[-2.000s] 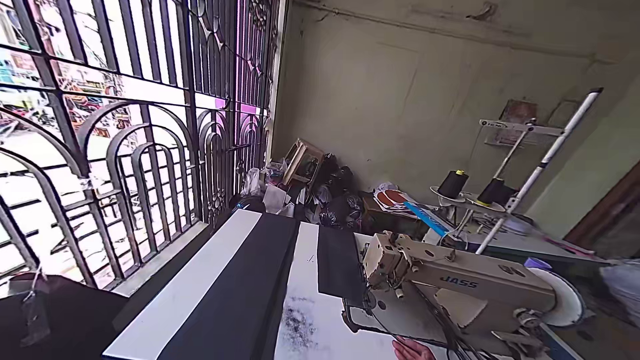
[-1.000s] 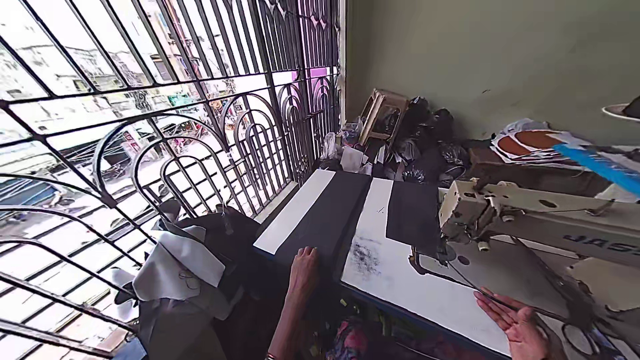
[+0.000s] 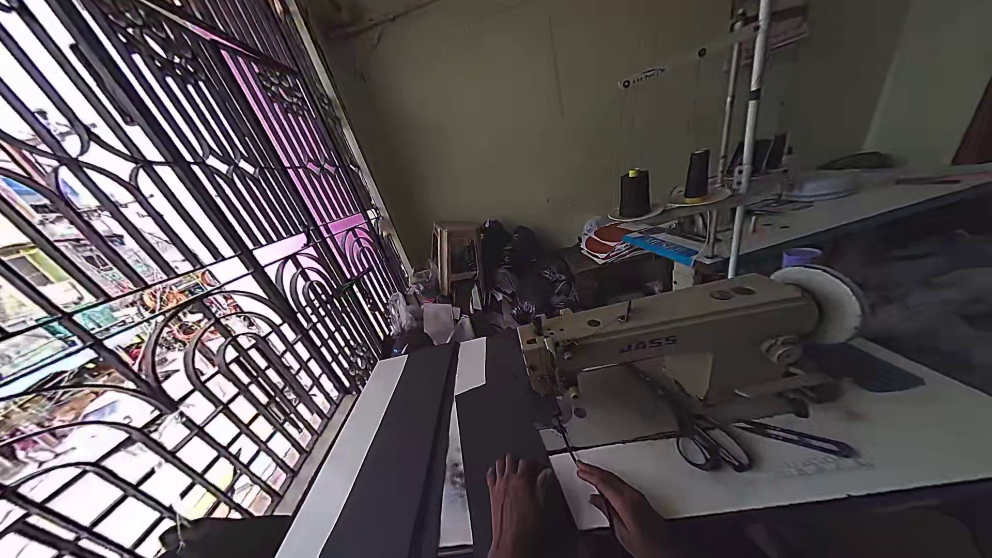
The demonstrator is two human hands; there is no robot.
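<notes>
My left hand (image 3: 518, 500) lies with fingers bent on a dark fabric strip (image 3: 496, 418), which runs up beside the needle area of a JASS sewing machine (image 3: 666, 325). To its right, my right hand (image 3: 624, 504) holds something small and dark near the white table edge, its fingertips by a thin dark piece that reaches toward the needle. What that piece is, I cannot tell. A long dark panel (image 3: 395, 442) with a white border lies left of the strip. Black-handled scissors (image 3: 709, 446) rest on the machine table.
A metal window grille (image 3: 256, 256) rises at left. Behind the machine are a stool (image 3: 456, 252), black plastic bags (image 3: 535, 271) and thread cones (image 3: 634, 194) on a stand. A dark tool (image 3: 798, 438), perhaps a cutter, lies right of the scissors. Another table (image 3: 876, 201) stands behind at right.
My left hand has moved right, from the dark panel onto the fabric strip beside the machine. That strip now reaches nearer the table's front edge. My right hand was spread on the white tabletop.
</notes>
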